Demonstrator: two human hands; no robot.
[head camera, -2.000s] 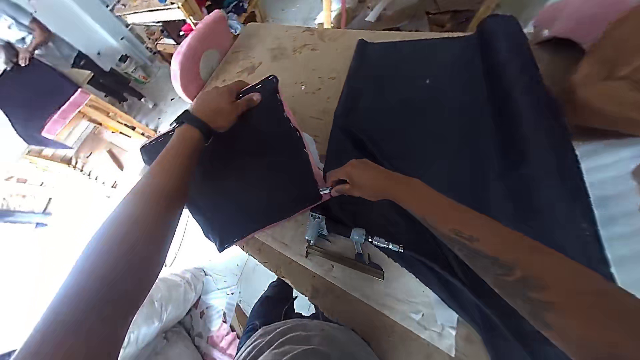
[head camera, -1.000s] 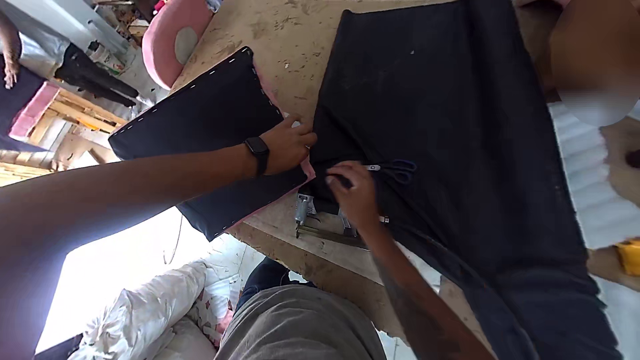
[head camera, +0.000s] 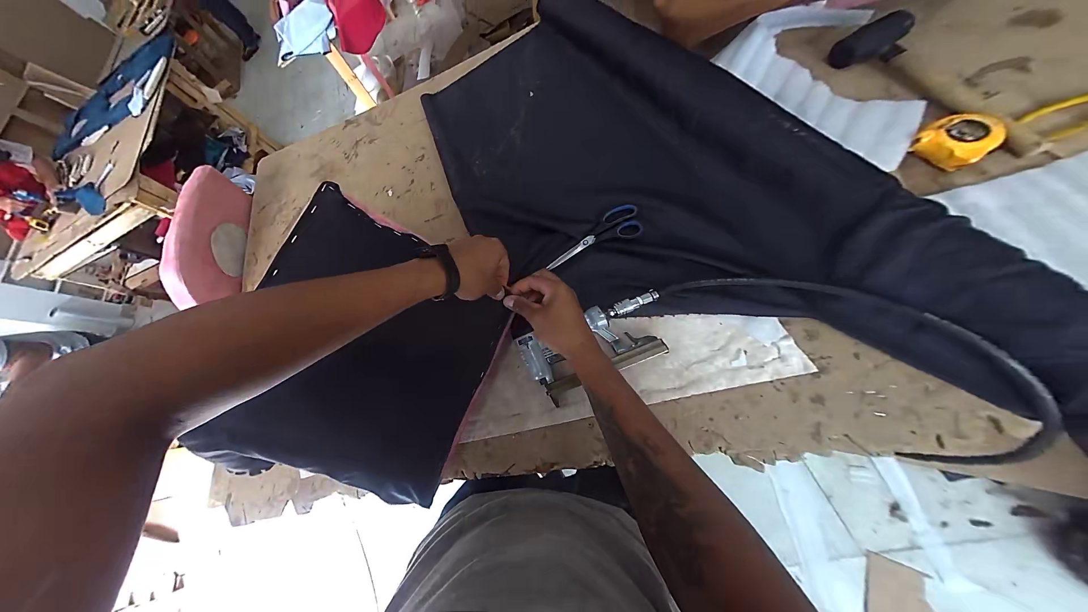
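Observation:
A panel covered in black fabric (head camera: 374, 382), with staples along its edges and pink material at the rim, lies on the worktable at left. At its corner my left hand (head camera: 480, 268) and my right hand (head camera: 552, 310) meet, fingertips pinching the edge; what exactly is between them is too small to tell. Scissors with blue-rimmed handles (head camera: 595, 236) lie on a large sheet of black fabric (head camera: 663, 144), just beyond my right hand. A pneumatic staple gun (head camera: 595, 348) rests on its side beside my right wrist, partly hidden by it.
An air hose (head camera: 926, 319) curves from the staple gun across the right side. A yellow tape measure (head camera: 960, 140) sits at upper right near white foam sheeting (head camera: 816, 85). A pink padded piece (head camera: 200, 238) stands at the worktable's left edge. Another cluttered table (head camera: 93, 195) is farther left.
The stapled panel has been turned and its corner now lies between both hands. The view has swung, and the tape measure shows more fully at right.

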